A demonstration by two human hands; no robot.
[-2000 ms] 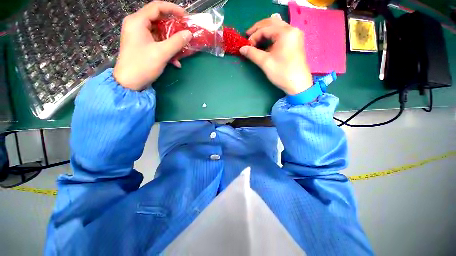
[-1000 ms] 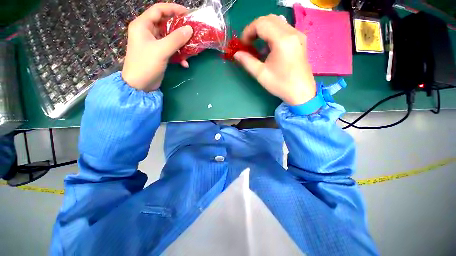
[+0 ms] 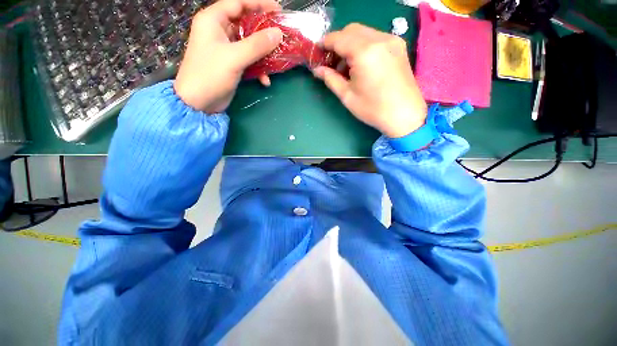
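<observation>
A clear plastic bag of red wires (image 3: 287, 48) is held between my two hands, a little above the green mat. My left hand (image 3: 226, 55) grips the filled part of the bag, thumb on top. My right hand (image 3: 373, 78) has its thumb and fingers at the bag's right end, where red wires show at the fingertips. Whether the right fingers hold the bag's edge or only wires is hard to tell. A blue band is around my right wrist.
A blister tray (image 3: 101, 67) lies at the left. A pink foam pad (image 3: 454, 59) is right of my right hand, then a yellow sponge (image 3: 515, 57), a pale slim tool (image 3: 539, 81) and a black box (image 3: 575, 81) with cords. White scrap (image 3: 400, 26) lies beside the pad.
The bundle of red wires that stuck out of the bag's right end now shows mostly within the bag. My right fingers have closed in at that end. The whole view has shifted slightly.
</observation>
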